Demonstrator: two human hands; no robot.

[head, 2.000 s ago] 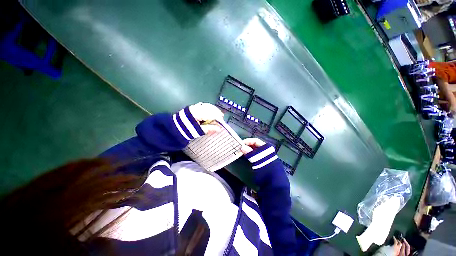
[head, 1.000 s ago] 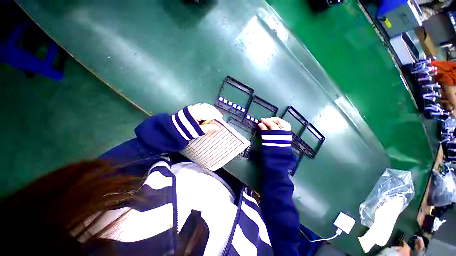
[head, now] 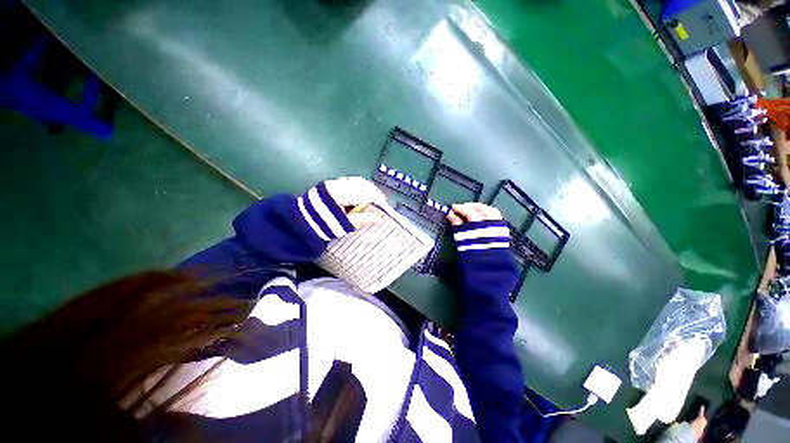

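My left hand (head: 359,210) holds a pale pad sheet (head: 378,252) with fine rows, tilted in front of my body. My right hand (head: 474,214) is over the wider strip of a black frame (head: 457,180), at the end of a short row of small white pads (head: 437,206). Its fingertips are bunched and small, so whether a pad is between them cannot be told. Another black frame (head: 411,150) to the left has a longer row of white pads (head: 403,177). More black frames (head: 547,239) lie to the right, partly hidden by my right hand and sleeve.
A white square adapter (head: 602,383) with a cable lies at the lower right. Beyond it are a crumpled clear bag (head: 678,329) and white material (head: 667,387). Another person's hand (head: 698,425) shows at the lower right edge. A blue stool (head: 65,95) stands at the left.
My right hand has moved from the edge of the pad sheet up and right to the frame with the short row. My left hand still holds the sheet. The view has shifted slightly.
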